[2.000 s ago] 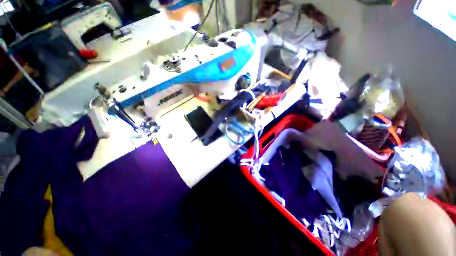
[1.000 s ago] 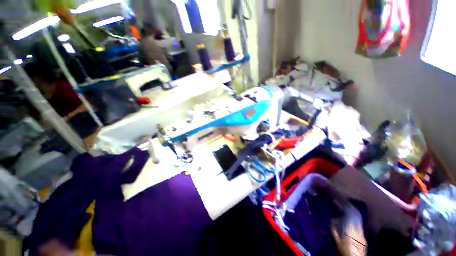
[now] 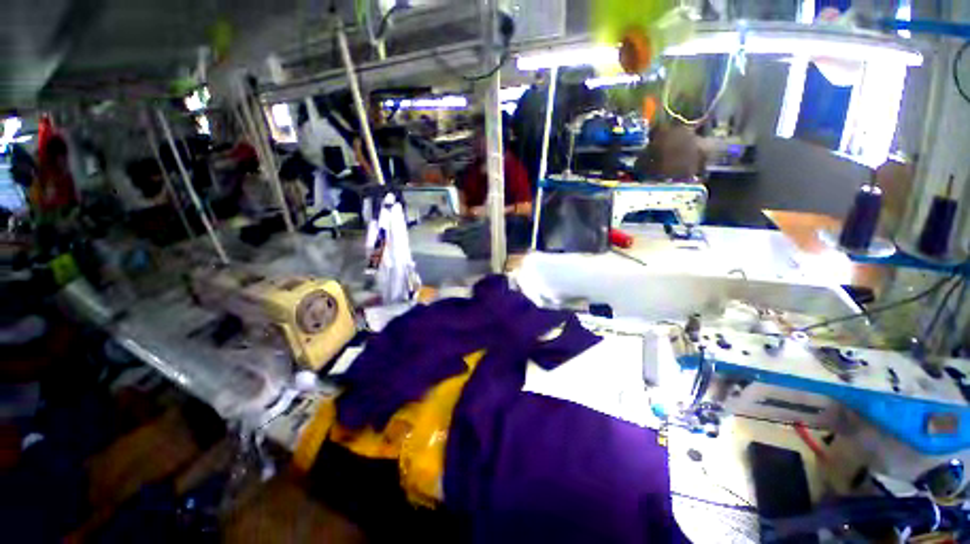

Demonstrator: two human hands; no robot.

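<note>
The dark purple garment (image 3: 574,457) lies on the white sewing table (image 3: 606,372) and hangs over its front edge. Its heaped part is at the left, over a mustard-yellow cloth (image 3: 425,446). Its flat part reaches right to the presser foot and needle (image 3: 697,414) of the white and blue sewing machine (image 3: 840,367). Whether it is under the foot cannot be made out. Neither of my hands is in the picture.
A black phone (image 3: 780,478) lies right of the needle, beside dark strips (image 3: 877,514). A yellowed sewing machine (image 3: 303,313) stands at left. Purple thread cones (image 3: 862,218) stand behind the machine. People sit at machines further back.
The view has swung left and up, so the red basket is out of the picture. The hand at the basket and the blurred hand at lower left no longer show. The garment lies much the same.
</note>
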